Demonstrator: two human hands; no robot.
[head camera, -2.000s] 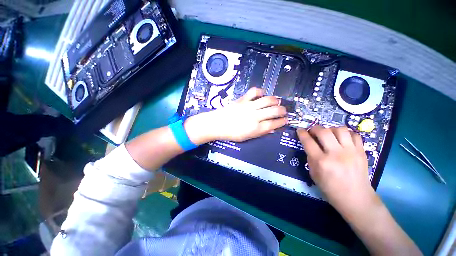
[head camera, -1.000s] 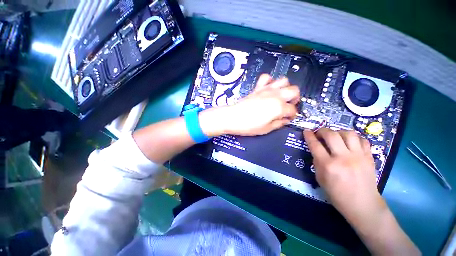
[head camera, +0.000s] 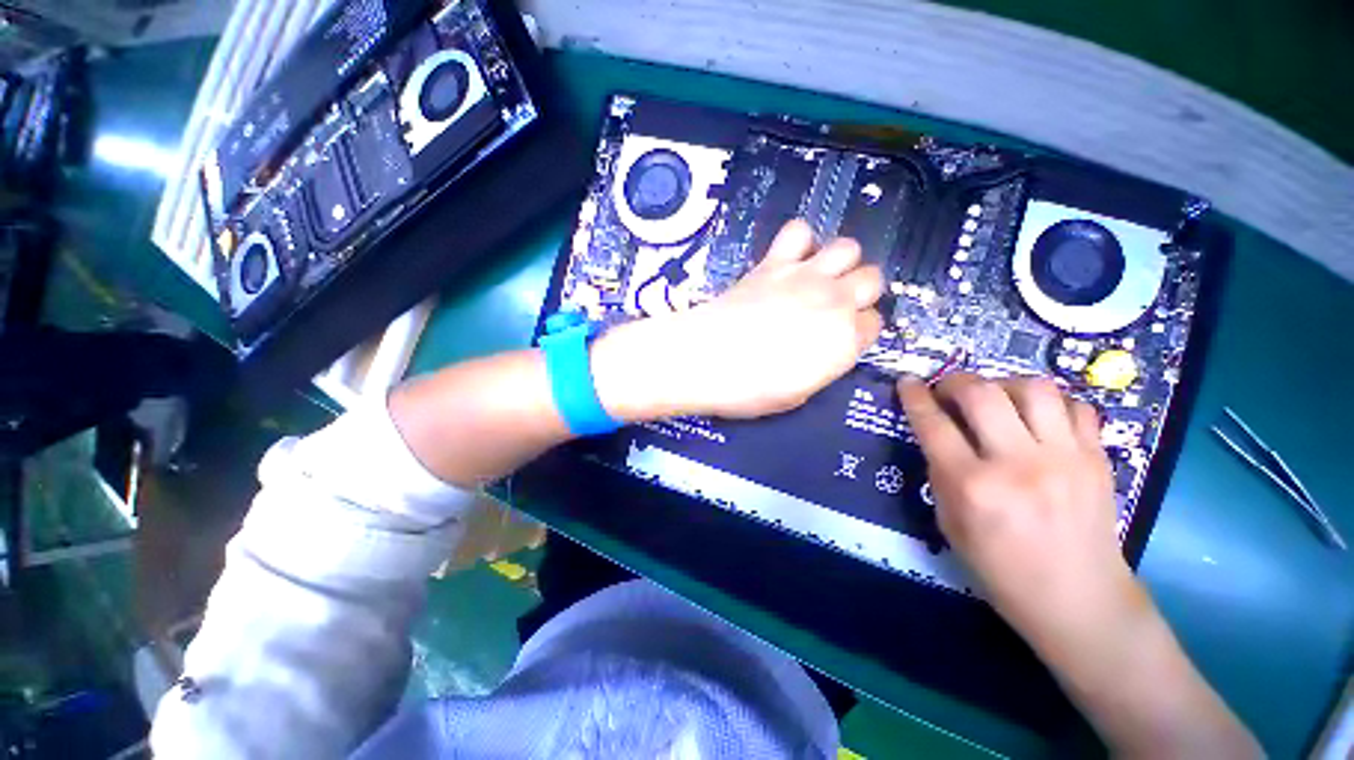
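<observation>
An open laptop (head camera: 906, 245) lies with its innards up, its black battery pack (head camera: 772, 463) on the side nearest me. My left hand (head camera: 765, 339) lies palm down over the middle, its fingers bent at the board's edge; its fingertips are partly hidden. My right hand (head camera: 1025, 468) rests over the battery's right part, thumb and forefinger at thin red and white wires (head camera: 950, 362) by the battery's upper edge. Whether either hand pinches a wire cannot be told. Tweezers (head camera: 1277, 472) lie on the mat to the right.
A second open laptop (head camera: 339, 178) lies tilted over a slotted white tray (head camera: 175, 223) at the upper left. A grey-white rail (head camera: 950, 74) curves behind the laptop. The green bench mat (head camera: 1262, 594) ends in front of my body. A blue strap (head camera: 573, 374) is on my left wrist.
The view has shifted slightly, moving the laptop right in the picture. My left fingers have shifted and bent over the board. My right hand stays by the wires.
</observation>
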